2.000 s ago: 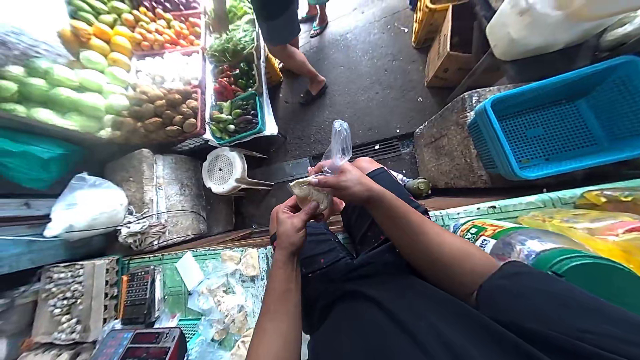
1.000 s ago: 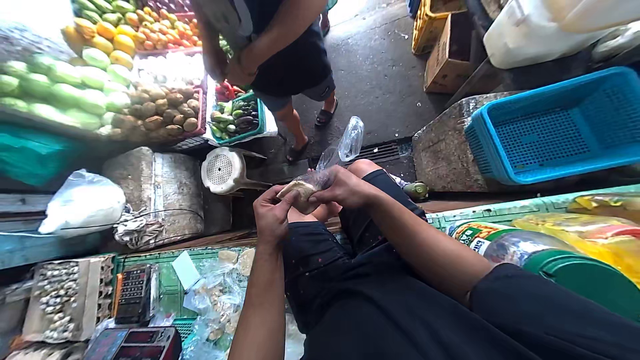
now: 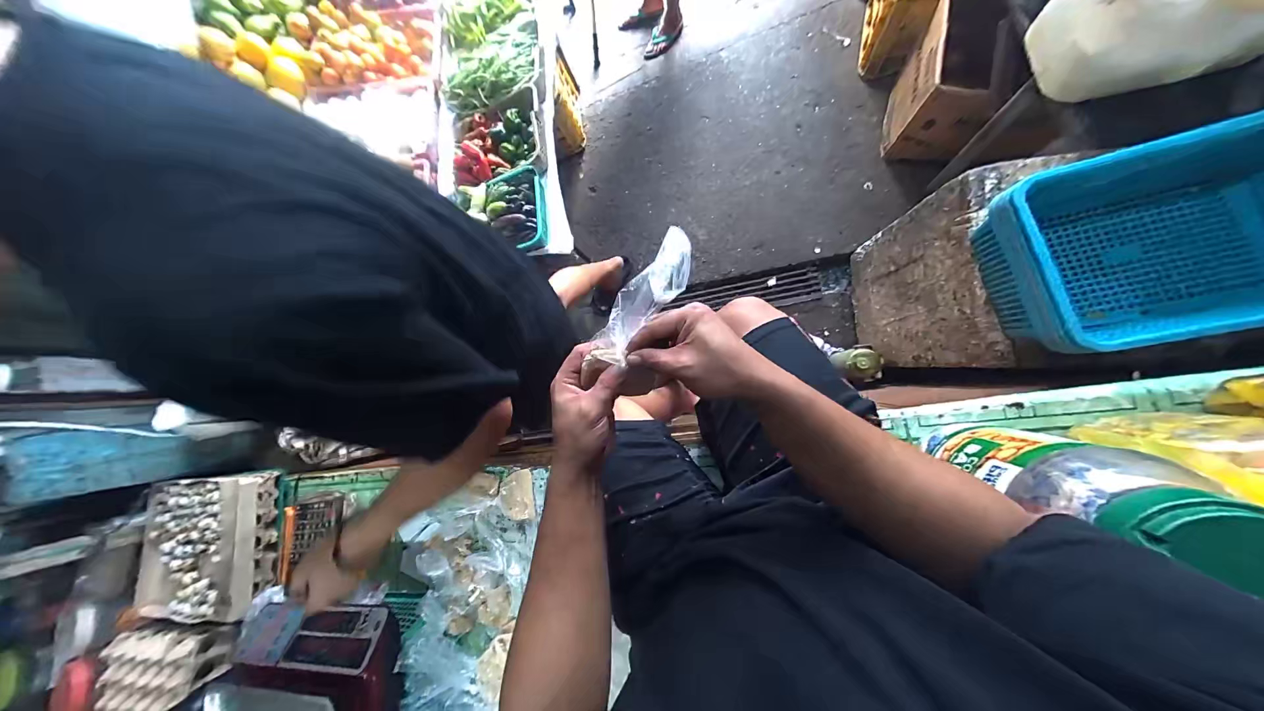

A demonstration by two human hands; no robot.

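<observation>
Above my knees, a clear plastic bag [image 3: 652, 291] with pale contents at its bottom is held between both hands. My left hand [image 3: 585, 400] grips the filled lower part. My right hand [image 3: 696, 351] pinches the gathered neck with thumb and fingers, and the loose top of the bag points up and away. What is inside cannot be told. Below and left of my forearm, more clear bags with pale pieces [image 3: 474, 573] lie on the green surface.
A person in dark clothes [image 3: 296, 237] leans in at left, one hand near a dark red device [image 3: 331, 657]. Quail eggs on a carton tray [image 3: 197, 543] lie beside it. At right are a blue plastic basket [image 3: 1136, 237] and a green-lidded jar [image 3: 1185, 533]. Vegetable crates [image 3: 538, 207] stand ahead.
The other person has come close on the left and reaches down over the table. The bag's neck, looser a second ago, is now gathered in my right fingers.
</observation>
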